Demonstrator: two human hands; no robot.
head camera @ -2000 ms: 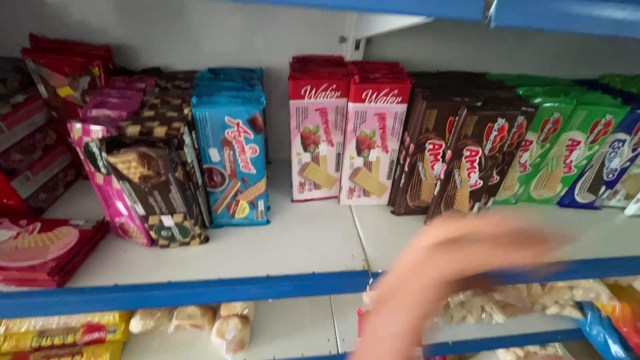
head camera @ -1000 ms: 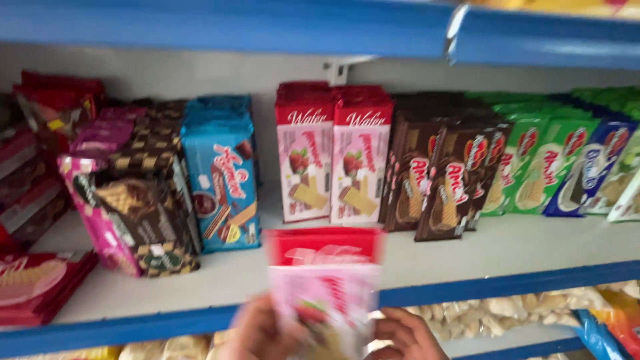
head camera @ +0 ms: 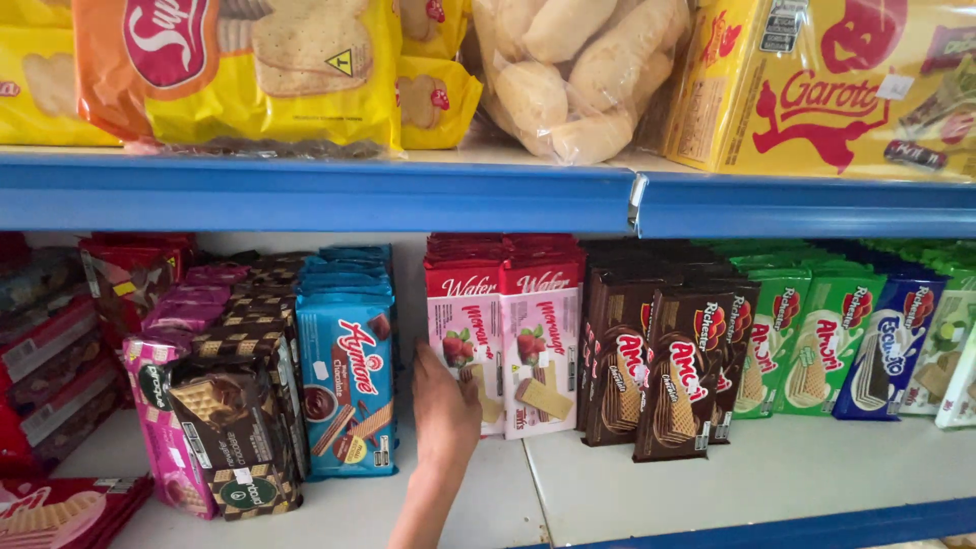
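Observation:
My left hand (head camera: 448,408) is at the left row of pink-and-red strawberry wafer packs (head camera: 465,313). Its thumb lies over the lower left of the front pack, while the other fingers extend upward along the row's left side, partly hidden. A second row of the same wafer packs (head camera: 540,358) stands upright against the first one's right side. To the left of my hand stands a row of blue chocolate wafer packs (head camera: 347,381), with a narrow gap between. My right hand is out of view.
Brown chocolate wafer packs (head camera: 679,374), green packs (head camera: 831,343) and a dark blue pack (head camera: 888,351) stand right. Dark checkered packs (head camera: 236,435) and red packs (head camera: 69,511) are left. Above runs a blue shelf edge (head camera: 320,191), with biscuit packs (head camera: 267,69) and a yellow box (head camera: 823,91).
A second ago both hands were around a strawberry wafer pack in front of the shelf; that pack is no longer held out there. My left hand is now at the left row. The view shows more of the upper shelf.

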